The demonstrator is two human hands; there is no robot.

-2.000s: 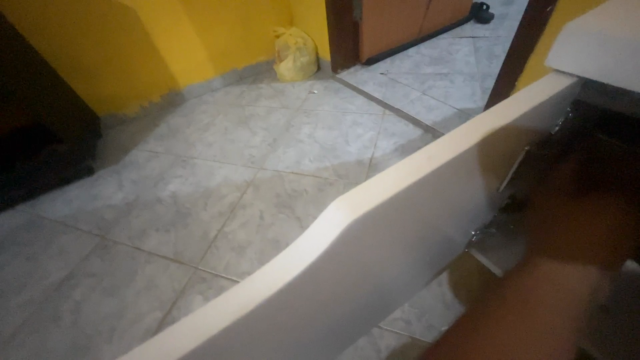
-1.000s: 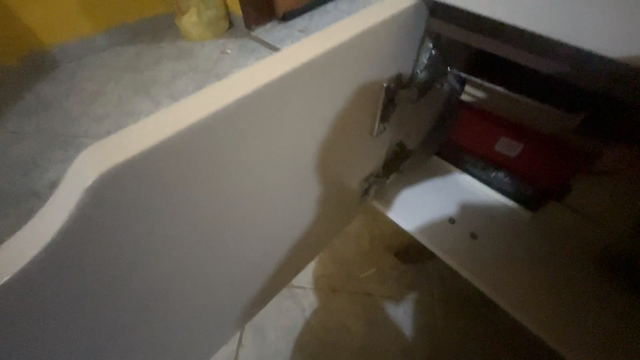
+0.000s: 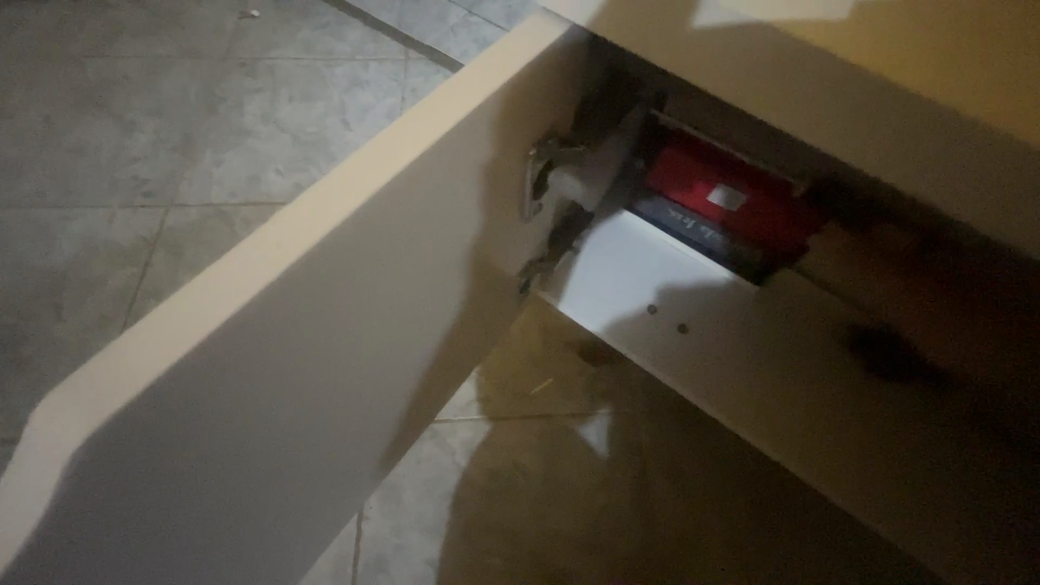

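Note:
A white cabinet door (image 3: 301, 325) with a curved top edge stands swung out, its metal hinges (image 3: 538, 179) at the cabinet's opening. Inside, a red box-like thing (image 3: 691, 175) with a small pale label lies beside a dark item (image 3: 691, 230) that bears writing. Both are at the far end of the white cabinet floor (image 3: 634, 276), which has two small dark holes. A dim reddish-brown shape (image 3: 934, 284) at the right may be my right arm or hand; shadow hides its outline and any hold. My left hand is out of view.
The cabinet top (image 3: 812, 89) overhangs the compartment. Grey floor tiles (image 3: 203, 130) lie beyond and below the door, with a small pale scrap (image 3: 249, 14) at the upper left. Deep shadow covers the cabinet's right side.
The view has swung toward the cabinet interior, bringing the red thing into sight. The blurred arm at the lower right two seconds ago no longer shows clearly.

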